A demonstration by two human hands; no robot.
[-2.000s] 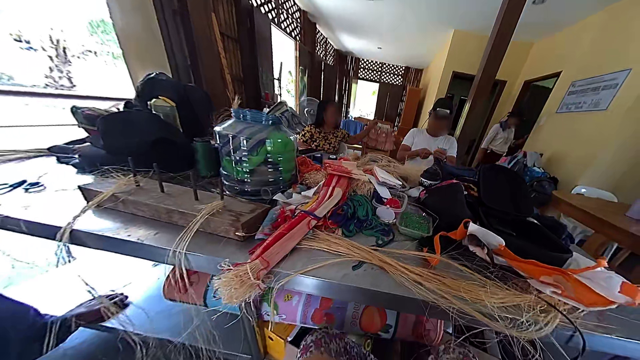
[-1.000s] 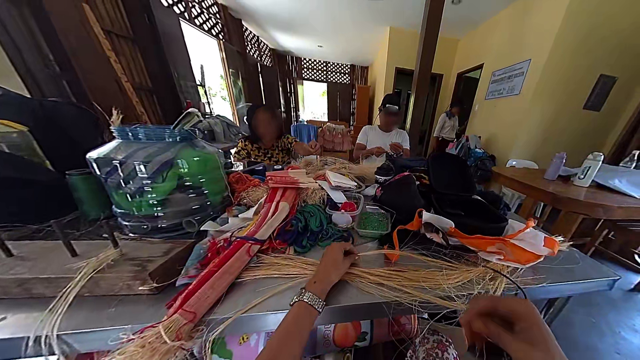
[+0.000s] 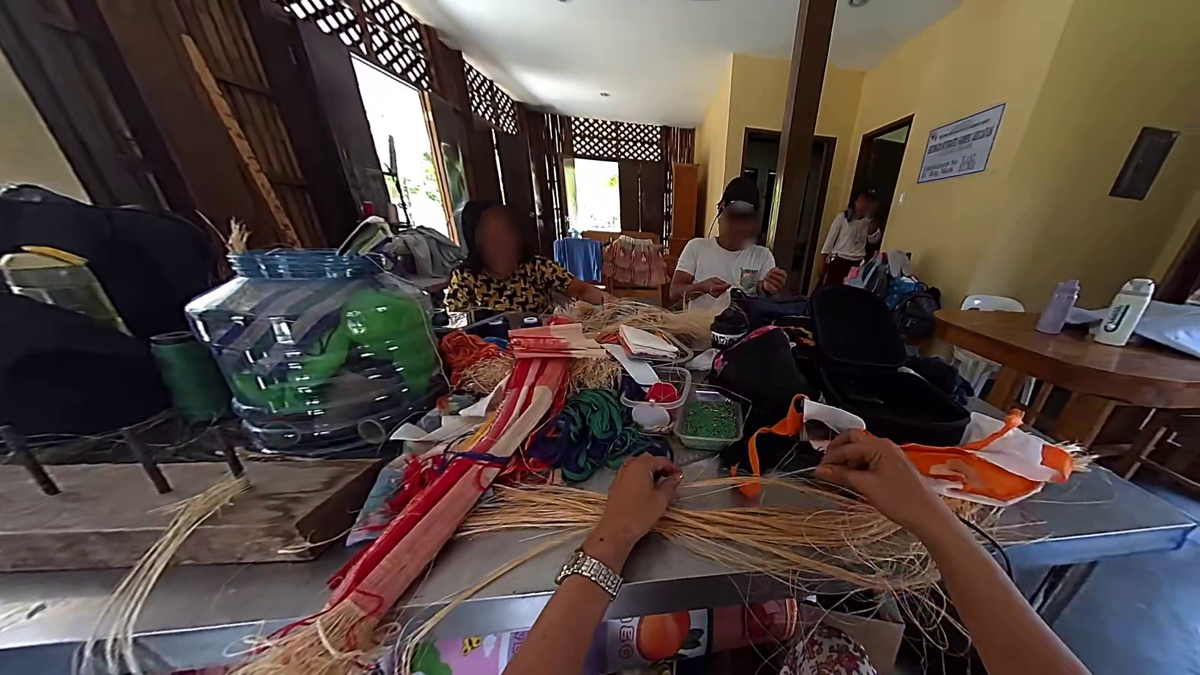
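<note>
Above a long bundle of pale natural fibre [image 3: 741, 530] on the metal table, my left hand [image 3: 645, 487] has its fingers closed on a thin fibre strand. A metal-band wristwatch is on that wrist. My right hand [image 3: 858, 464] pinches the strand farther right, so it runs between both hands. To the left lies a bundle of red and pink woven cloth [image 3: 450, 497] with fringed fibre ends. Skeins of green and blue yarn [image 3: 595, 436] sit behind my left hand, beside a plastic tub of green beads [image 3: 710, 420]. An orange and white cloth [image 3: 975, 464] lies beyond my right hand.
A large clear plastic jug [image 3: 314, 352] stands left, near a wooden block with metal pegs [image 3: 178, 516] and a green thread spool [image 3: 190, 375]. Black bags [image 3: 764, 370] lie behind the tub. Two people sit across the table; another stands farther back. A wooden table [image 3: 1078, 352] is at right.
The view has swung right since the oldest frame. My right hand has moved up from the table's near edge to above the fibre bundle, and a strand now spans both hands.
</note>
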